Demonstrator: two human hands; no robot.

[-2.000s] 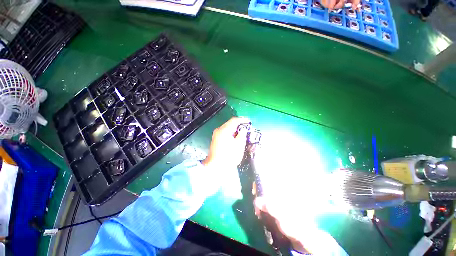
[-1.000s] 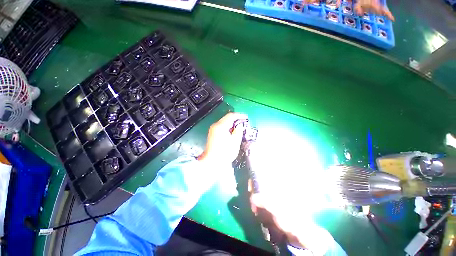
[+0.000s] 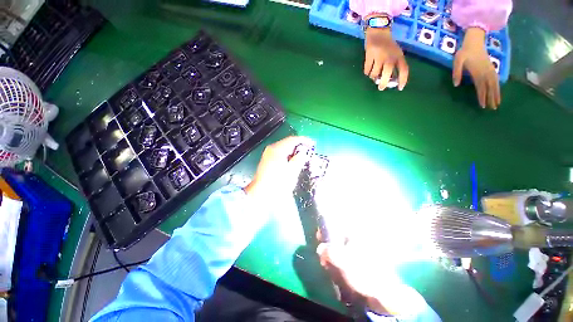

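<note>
My left hand [image 3: 276, 166], in a blue sleeve, pinches a small square unit [image 3: 318, 166] with dark and shiny edges; glare washes out part of it. My right hand [image 3: 342, 258], partly whitened by glare, holds a long slim dark tool [image 3: 321, 236] below the unit. The tool's upper end is near the unit; whether it touches cannot be told. A large black blister tray [image 3: 113, 220] lies left of my hands, with dark square parts in many pockets and several empty pockets at its left side.
A ribbed silver lamp head [image 3: 468, 233] glares at right, beside a yellowish bottle [image 3: 502, 206] and a blue stick [image 3: 474, 187]. A person's hands [image 3: 384, 60] are at a blue compartment tray [image 3: 339, 26] opposite. A white fan [image 3: 19, 119], blue bin [image 3: 44, 233] and stacked black trays [image 3: 53, 41] stand left.
The other person's hands have come forward over the green mat, one with a small pale piece. My hands stay nearly in place; the tool's upper end shows less clearly in the glare.
</note>
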